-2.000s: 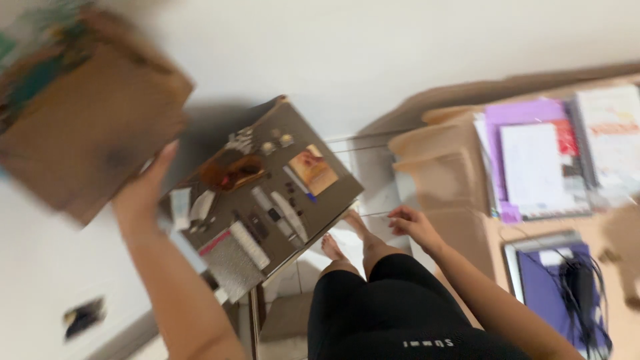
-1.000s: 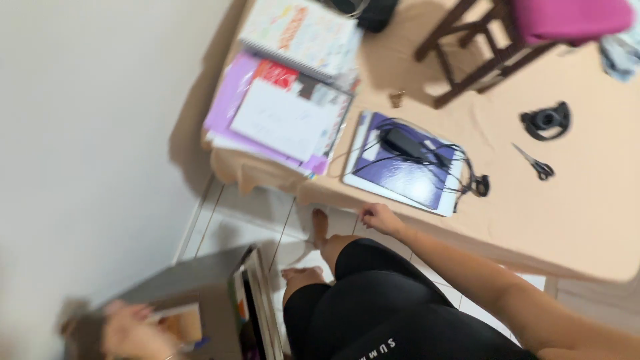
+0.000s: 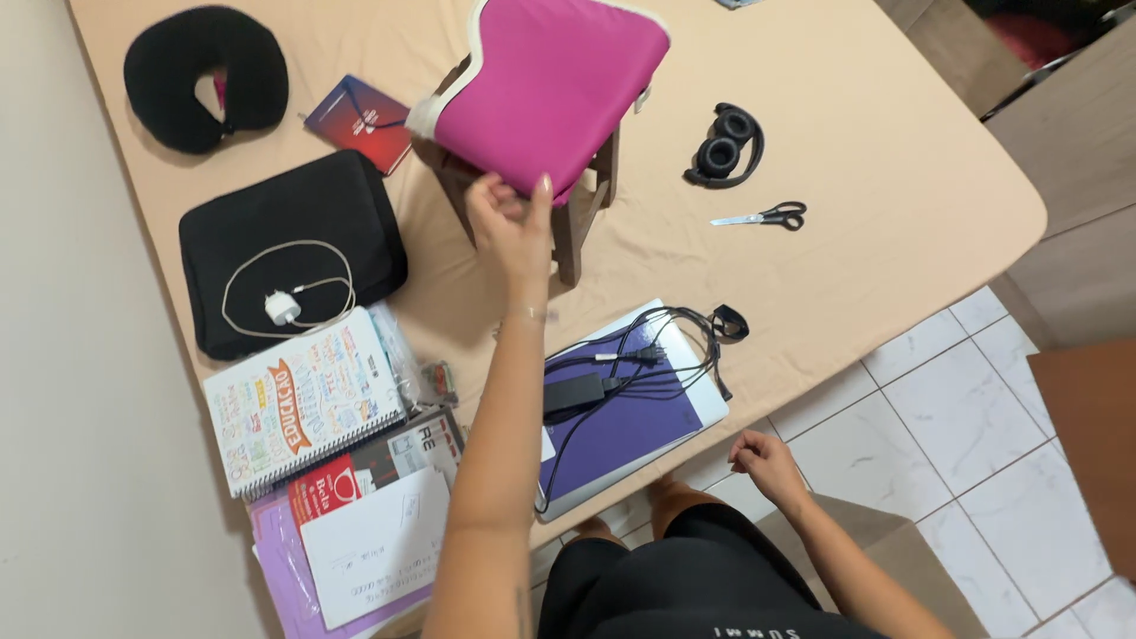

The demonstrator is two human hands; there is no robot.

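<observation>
My left hand [image 3: 515, 217] reaches over the table to the near edge of a pink cushion-like case [image 3: 550, 89] with pale trim; thumb and fingers are apart, and whether they touch it is unclear. The case rests on a dark wooden stool [image 3: 568, 240] standing on the table. Low beside the table's front edge is my right hand [image 3: 761, 460], its fingers loosely curled, with nothing seen in it. Between the hands lies a laptop [image 3: 710, 399] with a purple cover, topped by a black power adapter [image 3: 572, 393] and its tangled cable.
On the cloth-covered table [image 3: 870, 257] are headphones [image 3: 728, 146], scissors [image 3: 763, 217], a red-blue notebook [image 3: 359, 122], a black neck pillow [image 3: 204, 75], a black sleeve [image 3: 293, 248] with a white charger [image 3: 282, 307], a spiral notebook [image 3: 302, 404] and papers [image 3: 377, 550]. A wall borders the left.
The view has swung right to the table. Two seconds ago my left hand held a brown cardboard box; now it is at the pink case without the box. My right hand remains low.
</observation>
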